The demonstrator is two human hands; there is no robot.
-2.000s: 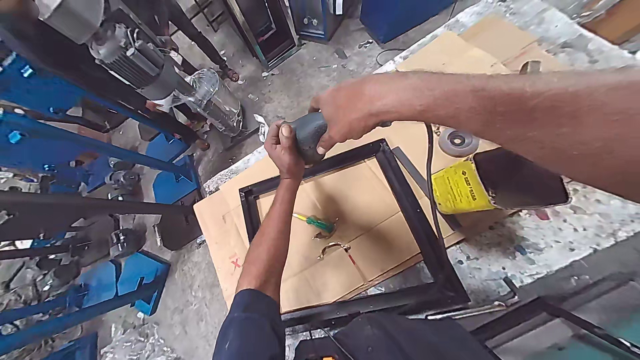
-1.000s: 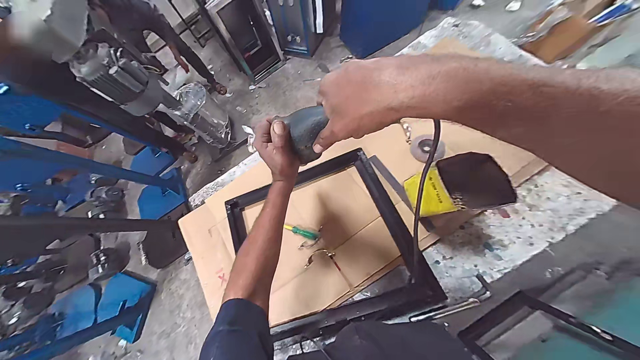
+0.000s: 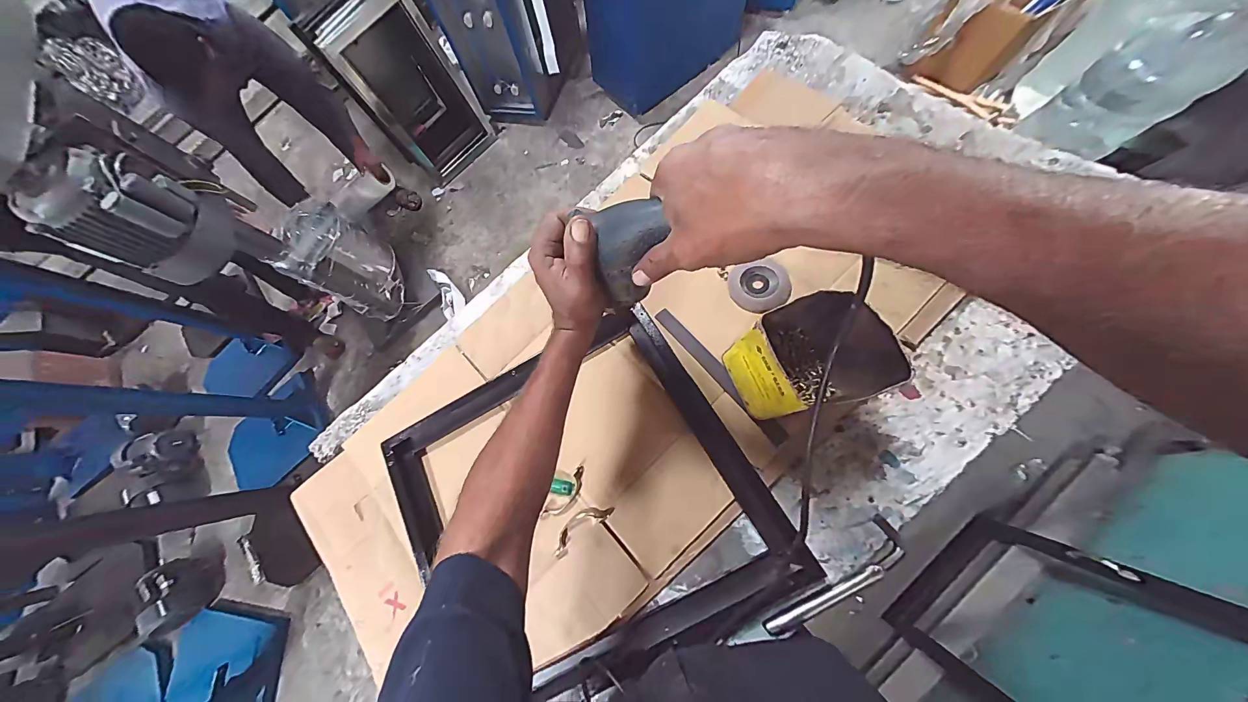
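Observation:
My left hand [image 3: 575, 271] grips the near side of a dark, rounded corded power tool [image 3: 627, 239], thumb on top. My right hand [image 3: 717, 200] holds the same tool from the other side; its working end is hidden. Below the tool lies a black metal frame [image 3: 697, 409] on cardboard sheets [image 3: 780, 102]. Inside the frame are a green-handled tool [image 3: 563, 486], partly behind my left forearm, and a curved metal handle [image 3: 585, 519]. Right of the frame sit a round grinding disc [image 3: 760, 285] and a yellow and black bag [image 3: 765, 375] holding small metal pieces. The black cord [image 3: 819, 390] hangs across the bag.
The cardboard rests on a paint-splattered table [image 3: 975, 409]. A metal rod [image 3: 824, 600] lies by the frame's near corner. Another black frame [image 3: 1033, 556] is at the lower right. Blue machinery [image 3: 156, 395] with an electric motor [image 3: 127, 214] stands left; a person [image 3: 244, 88] bends beyond it.
Both hands stay on the power tool, over the frame's far corner. The cord has shifted and now crosses in front of the bag. The person beyond has come further into view as the view moved.

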